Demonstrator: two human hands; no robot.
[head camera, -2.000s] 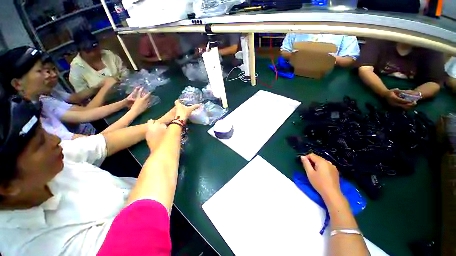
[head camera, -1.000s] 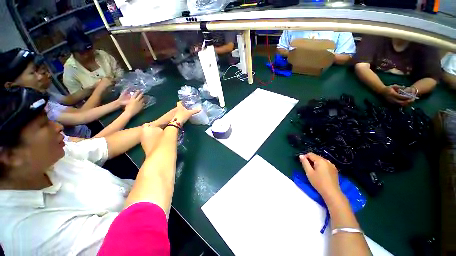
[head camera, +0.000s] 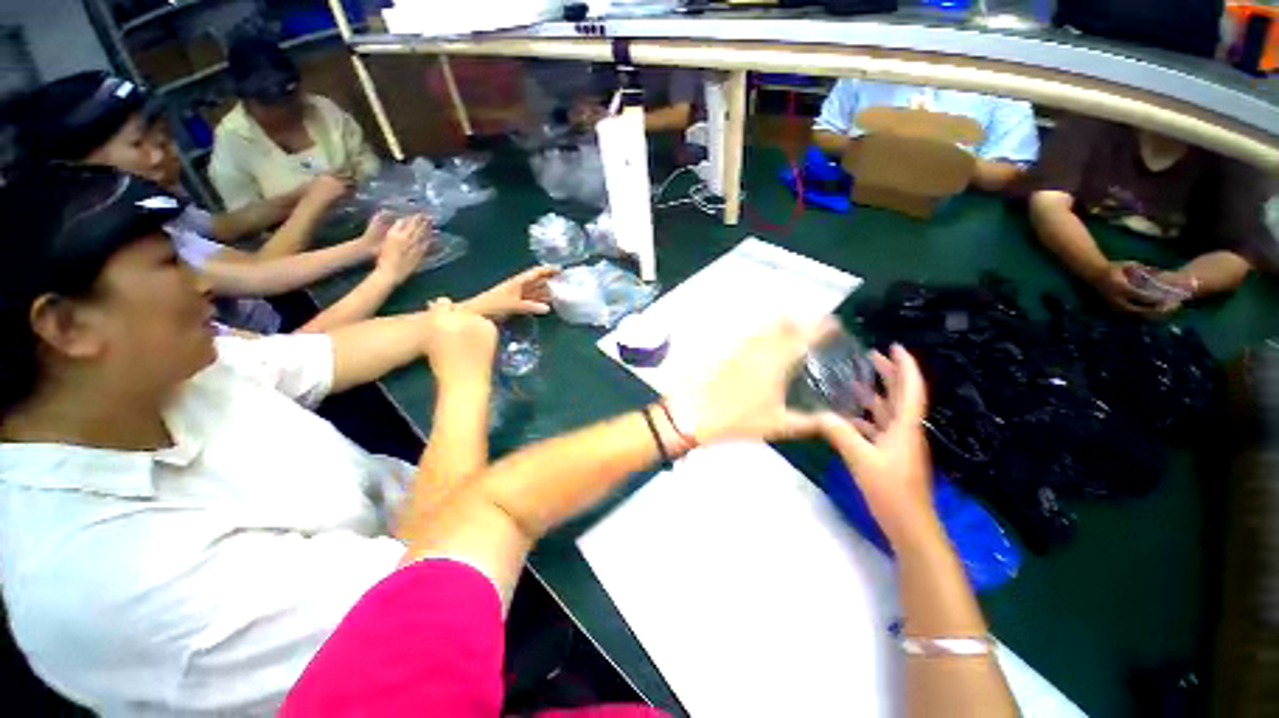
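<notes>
A clear plastic cover (head camera: 836, 373) is between my two hands, above the edges of the white sheets. My left hand (head camera: 750, 390) is blurred, with its fingers around the cover's left side. My right hand (head camera: 887, 438) has its fingers curved at the cover's right side; whether they press on it is hard to tell. A round device base (head camera: 643, 341), white on top and dark below, stands on the far white sheet (head camera: 759, 279). The near white sheet (head camera: 743, 568) lies below my hands.
A black adapter pile (head camera: 1038, 393) lies to the right. A blue cloth (head camera: 982, 540) is beside my right forearm. Clear bags (head camera: 596, 292) and a white upright fixture (head camera: 627, 190) stand beyond the sheets. A neighbour's arms (head camera: 456, 344) reach in from the left. A shelf (head camera: 870, 56) spans above.
My left hand has moved from the bags at the left to my right hand, bringing the clear cover. My right hand has lifted and opened its fingers. The view has shifted slightly.
</notes>
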